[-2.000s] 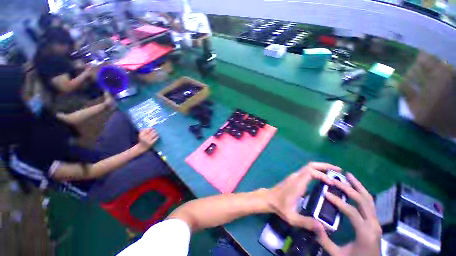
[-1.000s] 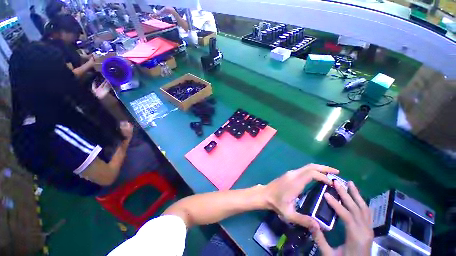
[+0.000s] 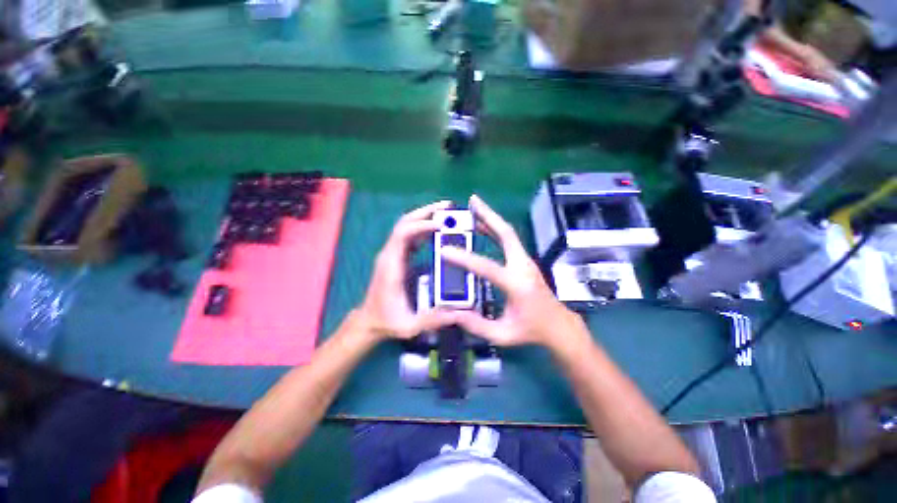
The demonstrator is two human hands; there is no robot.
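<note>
The handheld unit (image 3: 453, 270), with a pale frame around a dark rectangular window and a round dark spot at its far end, is in the middle. My left hand (image 3: 405, 280) holds its left side and my right hand (image 3: 507, 285) holds its right side, with fingers across the window. The assembly fixture (image 3: 451, 367), dark with lime-green parts and pale ends, shows under and in front of the unit. My fingers hide the unit's sides.
The pink foam mat (image 3: 280, 285) with rows of black parts lies left. Beyond it are loose black parts (image 3: 152, 231) and a parts carton (image 3: 108, 211). Screw feeders (image 3: 598, 211) stand right, near a white box (image 3: 836, 285) and a grey electric screwdriver (image 3: 752, 260). Another unit (image 3: 464, 103) lies ahead.
The view has swung right, so the mat and carton now show further left and the feeders show fully. Both hands still hold the unit, now upright in the middle of the picture.
</note>
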